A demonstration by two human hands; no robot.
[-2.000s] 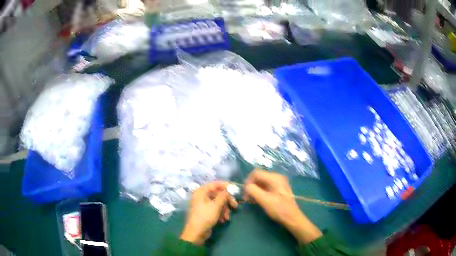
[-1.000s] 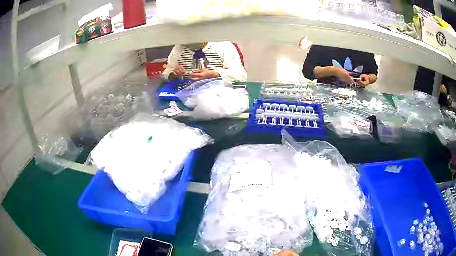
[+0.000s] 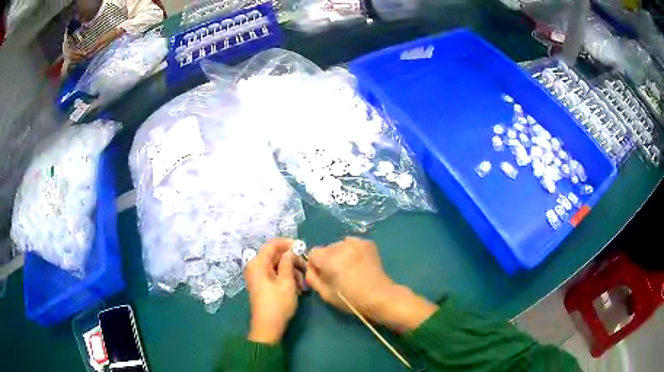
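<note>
My left hand holds a small white piece between thumb and finger, below the two parts bags. My right hand is against it, with a thin wooden stick in its grip. The stick's long end points down and right, and its tip is hidden at the fingers. Whether the clear housing is in the left fingers cannot be told. The left parts bag has clear pieces at its mouth. The right parts bag has round white pieces, some with dark holes, at its mouth.
A large blue tray with loose small units lies right. Pale racks stand beyond it. A blue rack is at the back, a small blue bin at left, a phone lower left, a red stool lower right.
The view rose, then swung back down and right. Both hands are fully back in the picture, still together. The stick now slants down and right instead of lying nearly level.
</note>
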